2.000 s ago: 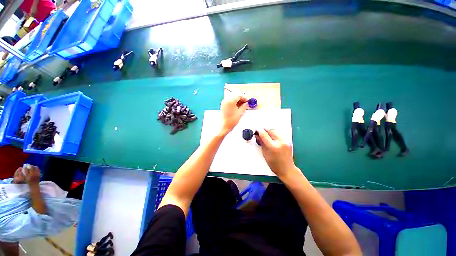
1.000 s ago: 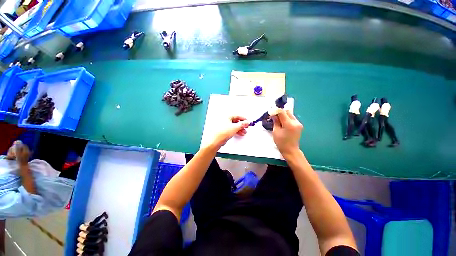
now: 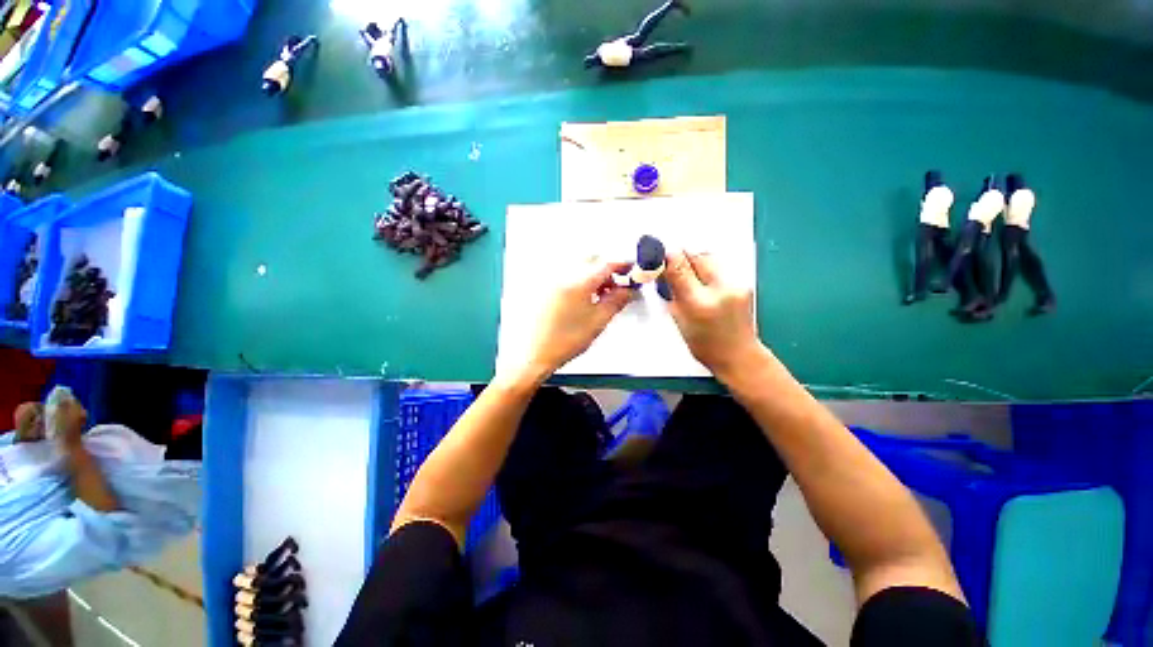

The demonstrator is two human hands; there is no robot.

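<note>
A toy figure (image 3: 650, 259) with a black rounded end and pale middle is held above the white work board (image 3: 531, 291). My left hand (image 3: 578, 316) grips it from the left; small dark bits show at my fingertips. My right hand (image 3: 711, 310) grips it from the right. The figure's lower part is mostly hidden by my fingers. A loose heap of small dark parts (image 3: 427, 224) lies left of the board. A purple round item (image 3: 646, 178) sits on the tan cardboard (image 3: 699, 158) behind the board.
Black-and-pale figures (image 3: 981, 247) lie at right; others (image 3: 618, 52) lie on the far belt. A large blue tray (image 3: 225, 468) beside my left leg holds finished figures (image 3: 272, 599). A small blue bin (image 3: 158, 266) stands far left. A person's hand (image 3: 63, 417) shows lower left; a blue stool (image 3: 986, 506) lower right.
My left hand has come from the cardboard down to the figure. The figure has moved from the board's right side to its middle, between both hands. The view has shifted slightly.
</note>
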